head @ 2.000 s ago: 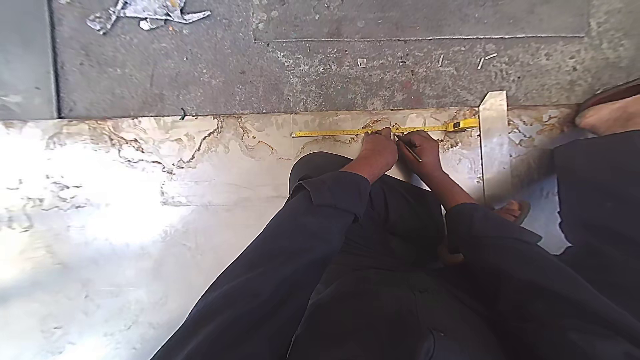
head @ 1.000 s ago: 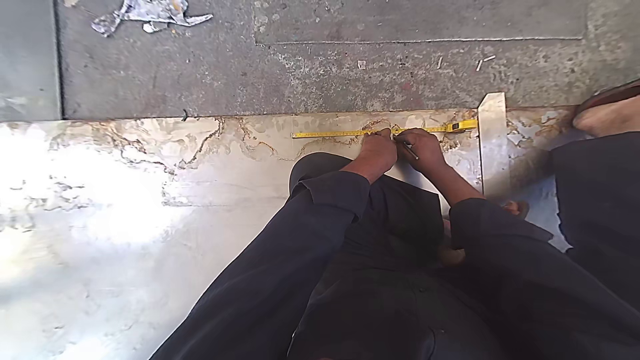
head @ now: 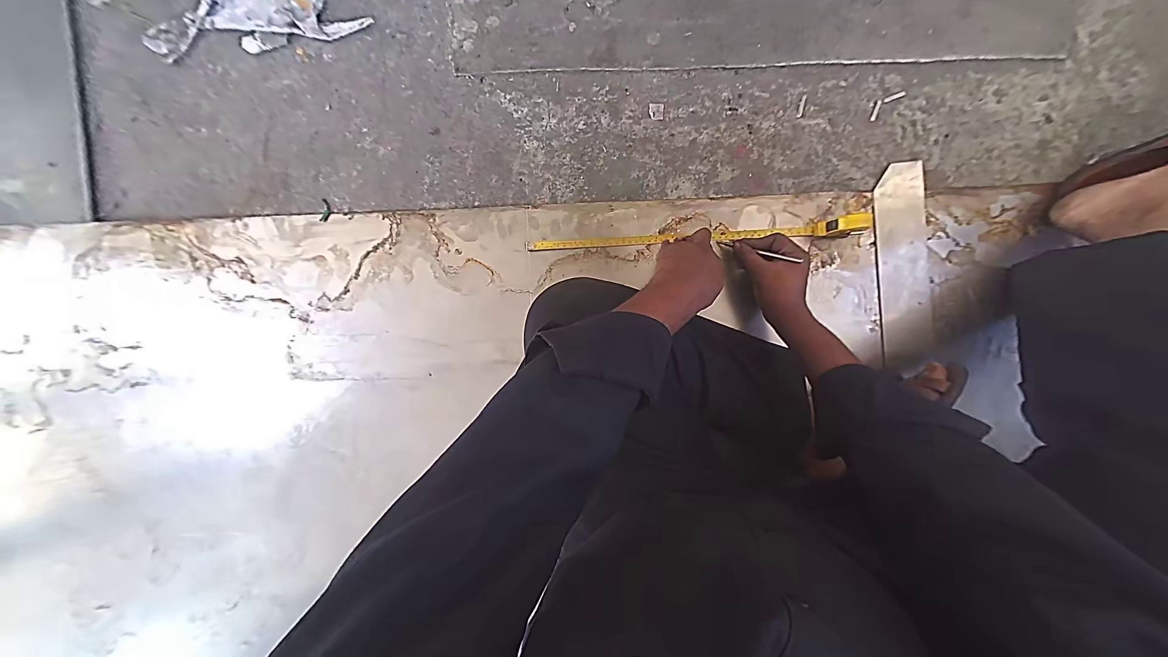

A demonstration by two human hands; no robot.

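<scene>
A yellow tape measure [head: 602,243] lies extended along the upper part of a stained, shiny sheet [head: 411,338], its case [head: 844,224] at the right end. My left hand [head: 691,271] grips the blade near its middle, fingertips on the tape. Just to the right, my right hand [head: 776,274] holds a thin marking tool [head: 768,250], its tip by the blade; whether it is a pencil or a scriber I cannot tell. Beside the case, a flat metal straightedge [head: 902,265] lies crosswise on the sheet.
Beyond the sheet's edge is a rough grey floor [head: 383,137] with crumpled scrap [head: 260,20] and small bits. Another person's foot [head: 1113,196] and dark trouser leg [head: 1086,347] are at the right. My bent knee [head: 575,306] rests over the sheet.
The marking tool in my right hand has changed its slant, and that hand has shifted slightly. My left hand and the tape measure stay in place.
</scene>
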